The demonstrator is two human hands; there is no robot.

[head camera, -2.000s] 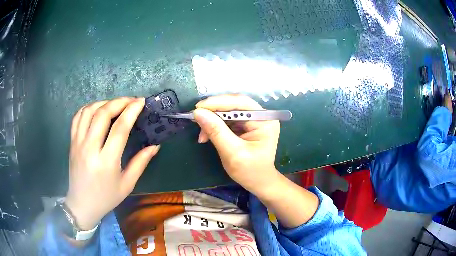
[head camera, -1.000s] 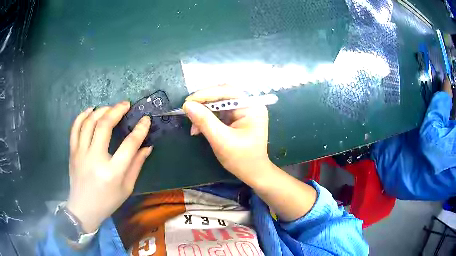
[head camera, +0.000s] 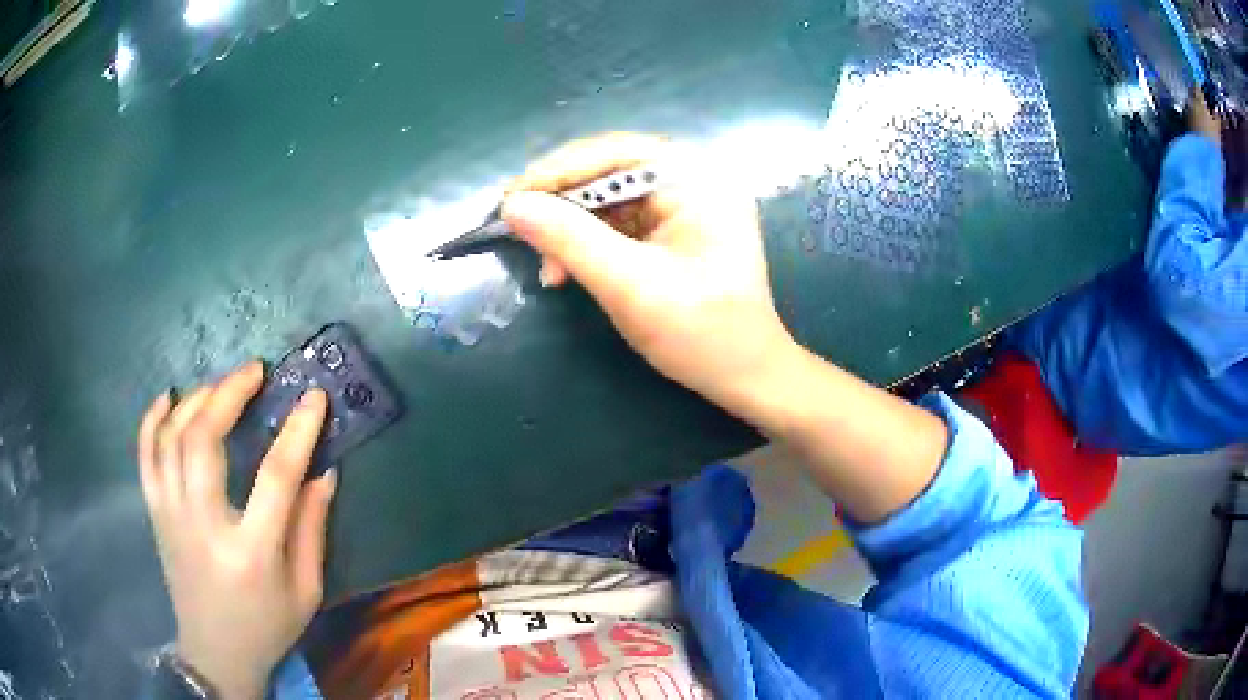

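A flat black part with round recesses lies on the dark green bench top at the lower left. My left hand rests on it, with a fingertip on its face and fingers along its left edge. My right hand holds silver tweezers with round holes in the handle. The tweezer tips are over the left end of a shiny adhesive strip, up and to the right of the black part. Whether the tips hold a ring cannot be told.
Clear adhesive sheets with ring patterns lie at the right. Another shiny sheet is at the upper left. A person in a blue smock sits at the right by a red stool. The bench edge runs below my hands.
My right hand has moved the tweezers from the black part up to the strip. My left hand still holds the part. The camera view has turned, and the part appears lower and further left.
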